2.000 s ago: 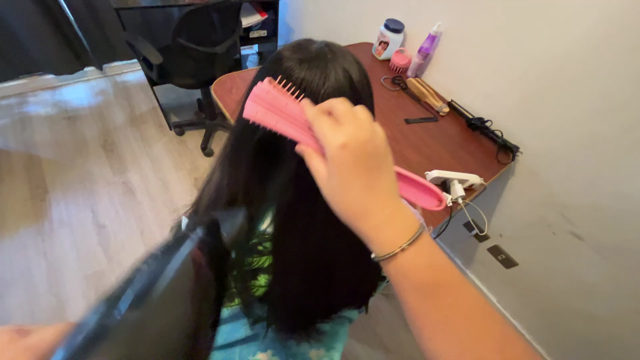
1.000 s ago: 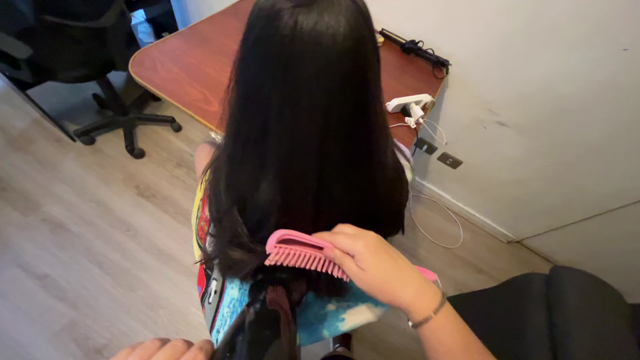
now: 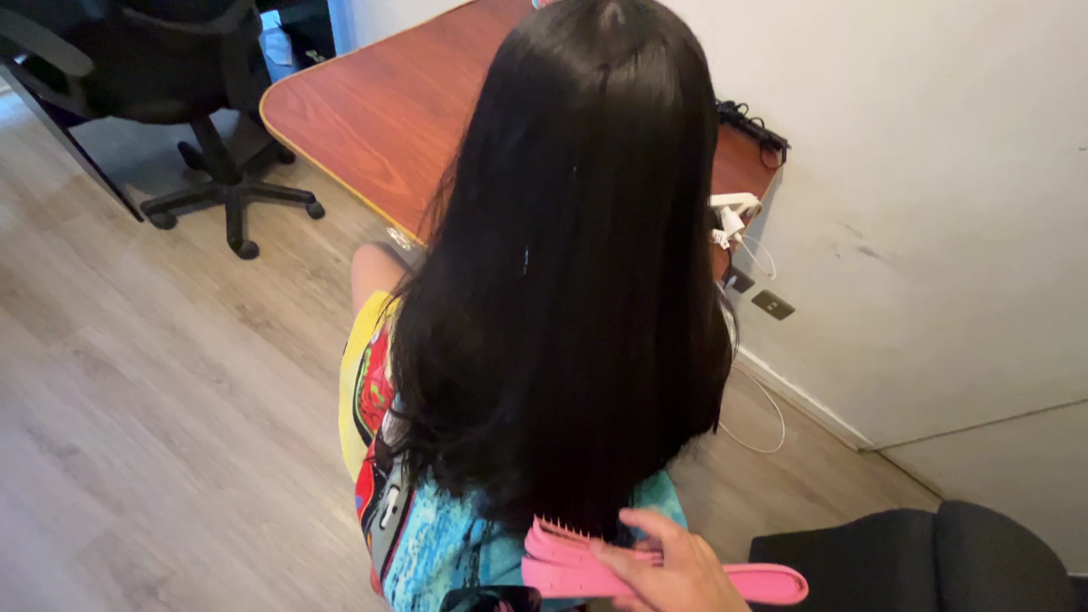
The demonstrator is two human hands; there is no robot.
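Long straight black hair [image 3: 586, 255] of a seated person hangs down the back, over a colourful patterned cloth [image 3: 450, 518]. At the bottom, my right hand [image 3: 680, 565] is closed around a pink vented hairbrush [image 3: 569, 574], its bristles pointing up by the ends of the hair. Left of the brush, the dark nozzle end of what looks like a hair dryer [image 3: 490, 598] shows at the lower edge. My left hand is out of the frame.
A wooden table [image 3: 365, 110] stands beyond the person, with a power strip [image 3: 735, 204] and a black corded styling tool [image 3: 752, 127] on its right. A black office chair [image 3: 229, 187] is at left, a dark padded seat [image 3: 918, 552] at lower right.
The brush went from the crown of the head down to the hair ends, and its bristles now point up. My left hand, partly visible one second ago, has left the view.
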